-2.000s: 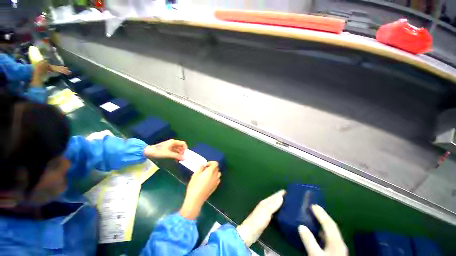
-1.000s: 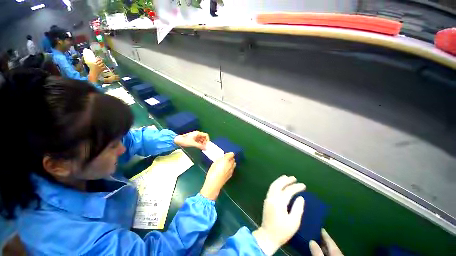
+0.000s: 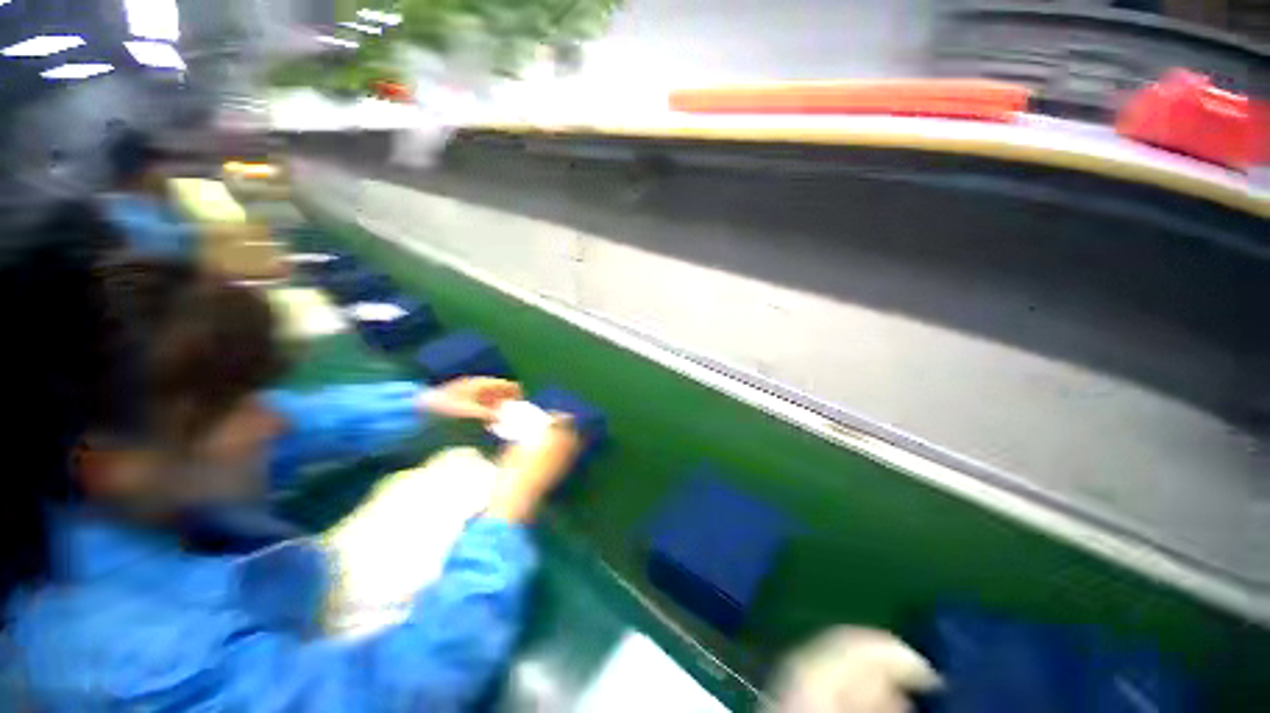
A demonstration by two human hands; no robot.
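The frame is blurred. A dark blue box [image 3: 717, 546] stands on the green belt [image 3: 864, 522], with no hand on it. A white-gloved hand, which looks like my left hand [image 3: 852, 674], is cut off by the bottom edge, right of that box. Its fingertips point right, close to more dark blue boxes [image 3: 1031, 662] at the lower right; whether they touch one is not clear. My right hand is not in view.
At left, a person in a blue smock holds a small white label [image 3: 521, 421] by another blue box [image 3: 568, 424]. More boxes [image 3: 460, 354] line the belt beyond. Pale sheets [image 3: 411, 536] and white paper [image 3: 652, 678] lie on the bench. A grey panel [image 3: 724, 314] runs behind.
My left hand has let go of the box and moved down and right. My right hand has left the picture. The box now stands alone, and more boxes show at the lower right.
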